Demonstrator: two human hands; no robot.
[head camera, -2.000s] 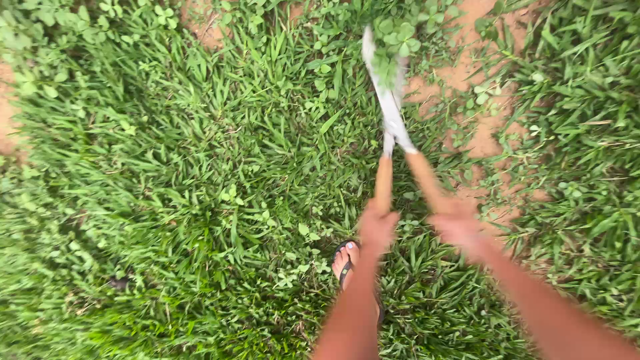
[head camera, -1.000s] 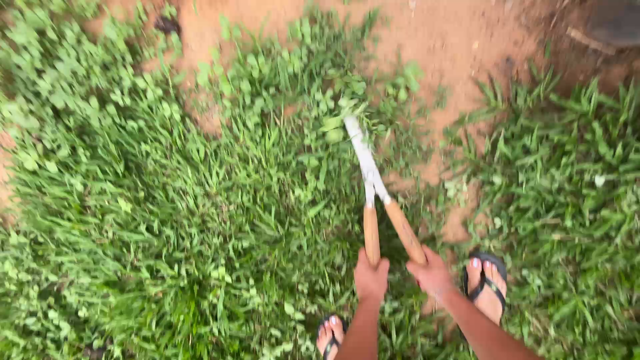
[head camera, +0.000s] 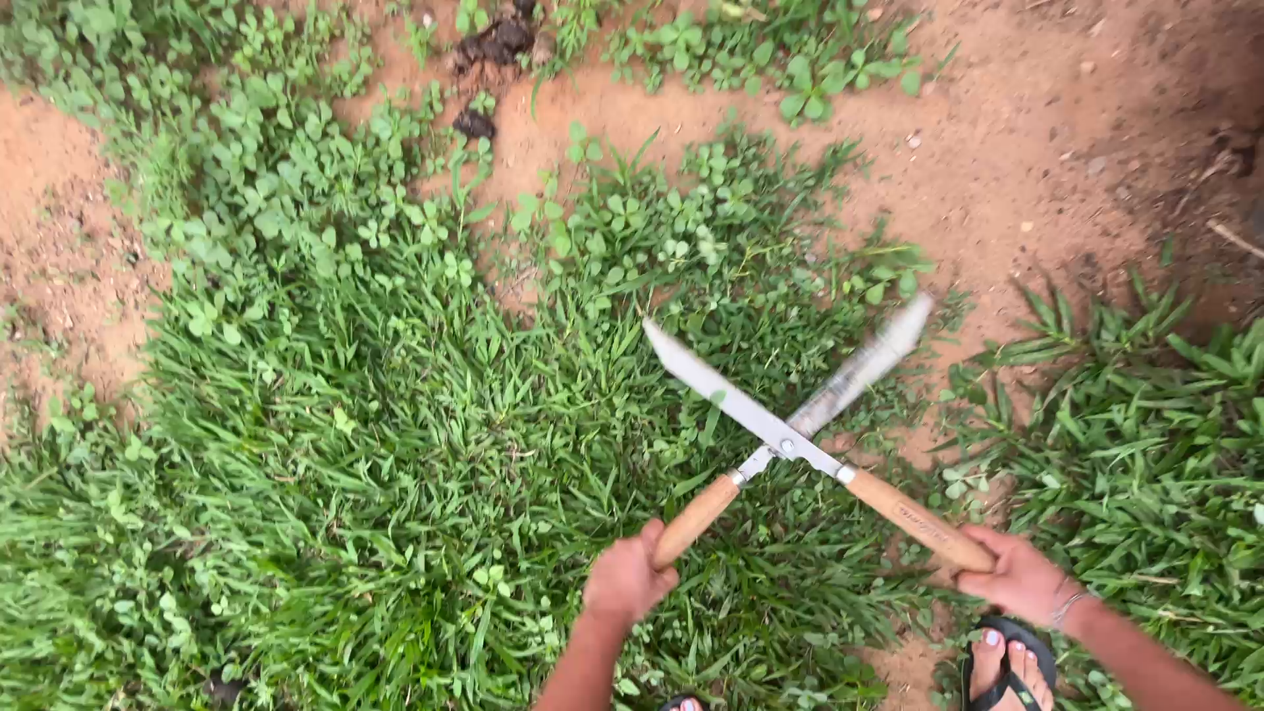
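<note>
A pair of hedge shears (head camera: 787, 447) with metal blades and wooden handles lies across my view, its blades spread wide over low grass and weeds. My left hand (head camera: 629, 576) grips the end of the left wooden handle. Around the end of the right handle, which bears writing, my right hand (head camera: 1007, 570) is closed; a thin bracelet (head camera: 1066, 607) circles that wrist. Between and below the blades grow grass and clover-like weeds (head camera: 701, 227). The right blade is blurred, and a small leaf sticks to the left one.
My right foot in a black flip-flop (head camera: 1009, 667) stands at the lower right, and part of another flip-flop (head camera: 683, 703) shows at the bottom edge. Bare reddish soil (head camera: 1027, 118) spreads at the upper right. Dark clumps (head camera: 494, 41) lie near the top, and taller grass (head camera: 1175, 415) grows at the right.
The shears' blades, close together one and two seconds ago, are now spread wide. My hands have moved apart with the handles. The view has shifted over the ground.
</note>
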